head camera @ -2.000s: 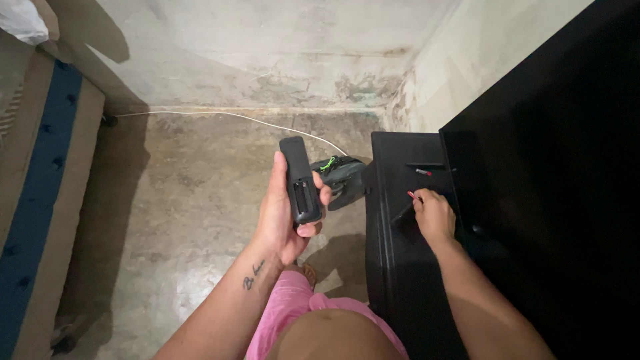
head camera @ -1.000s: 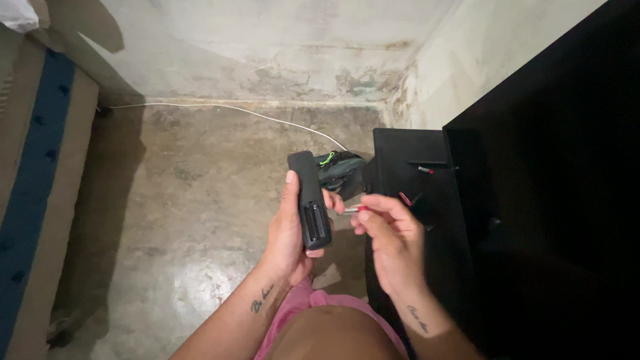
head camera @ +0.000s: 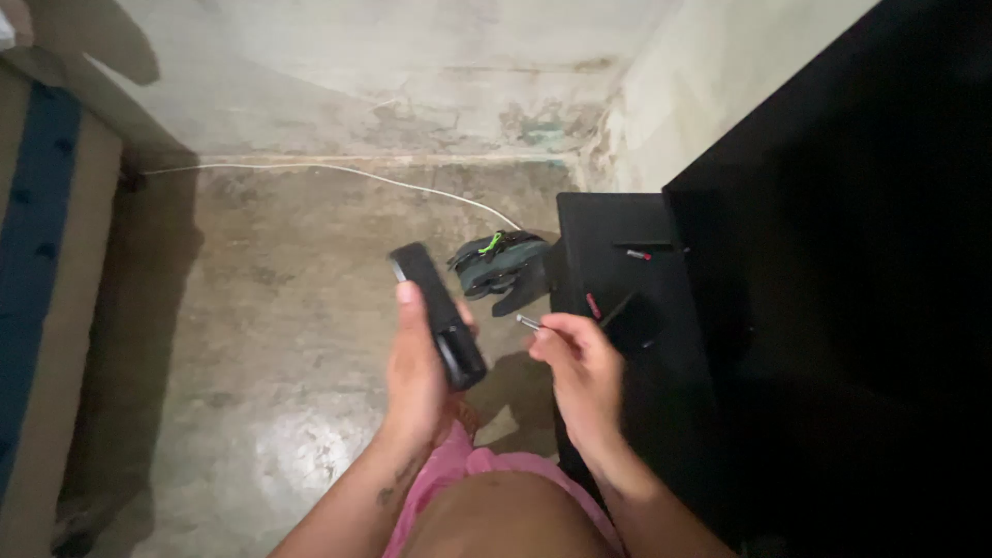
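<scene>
A black remote control (head camera: 438,314) rests in my left hand (head camera: 415,364), tilted, its lower part showing a hollow that looks like the battery compartment; blur hides whether anything lies in it. Between the thumb and fingers of my right hand (head camera: 581,368) is a small slim battery (head camera: 528,322) with a silvery end, held just right of the remote and not touching it. Two small red-marked batteries, one nearer (head camera: 593,305) and one farther (head camera: 638,255), lie on the black cabinet top (head camera: 604,213). A dark flat piece (head camera: 643,246) lies beside the farther one.
A large black television-like panel (head camera: 837,294) stands over the cabinet at right. On the concrete floor, a dark bag (head camera: 504,263) with a green cord sits against the cabinet. A white cable (head camera: 372,177) runs along the wall. A mattress edge (head camera: 39,232) is at far left.
My right hand went from the cabinet top to beside the remote, bringing a small battery, and has since drawn slightly away from the remote. My left hand keeps hold of the remote.
</scene>
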